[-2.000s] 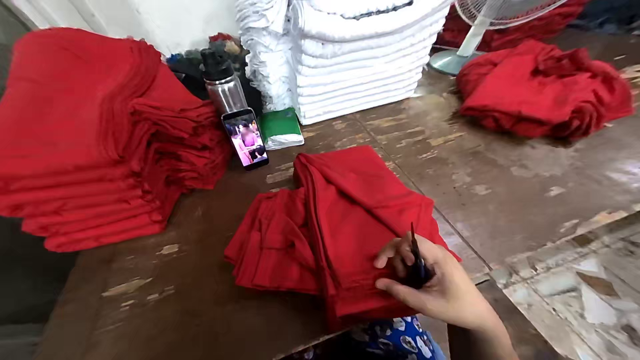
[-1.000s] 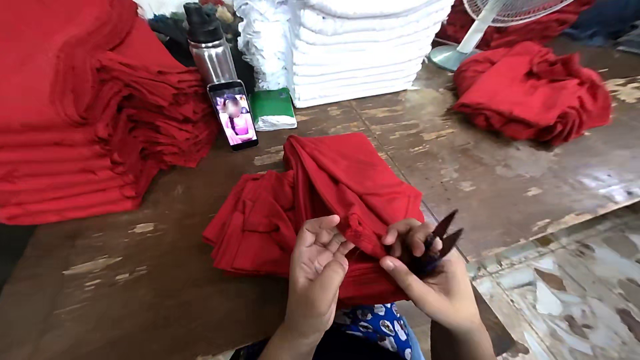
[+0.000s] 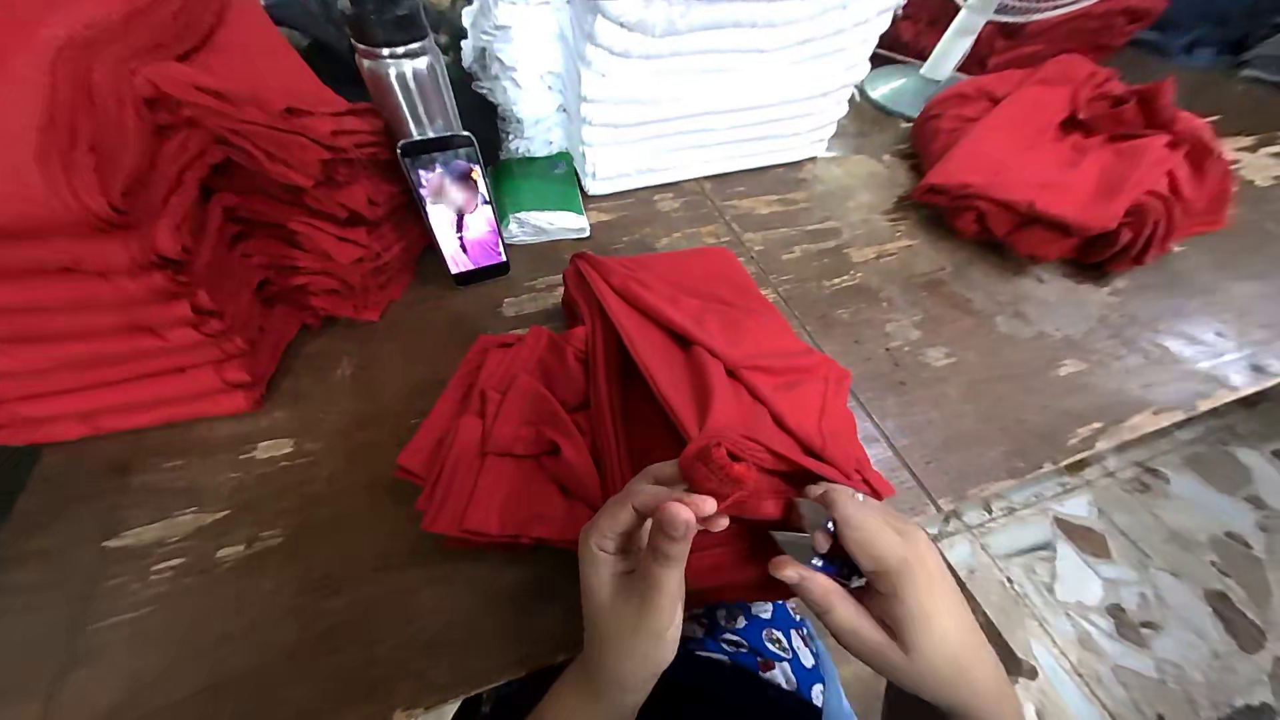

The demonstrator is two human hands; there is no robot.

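A folded red fabric garment lies on the wooden table in front of me, its near end bunched. My left hand pinches a gathered bit of red cloth and a loose thread between thumb and fingers. Just to the right, my right hand holds small thread snips, their two blades apart and pointing left toward the cloth. The blades do not clearly touch the fabric. Part of the snips' handle is hidden in my fingers.
Stacked red cloth stands at left. Behind the garment are a phone, a metal bottle, a green packet and stacked white cloth. A red cloth heap and a fan base sit at right.
Two seconds ago only my right hand was in view; my left hand has come in and now pinches the cloth. The snips have turned from pointing up to pointing left.
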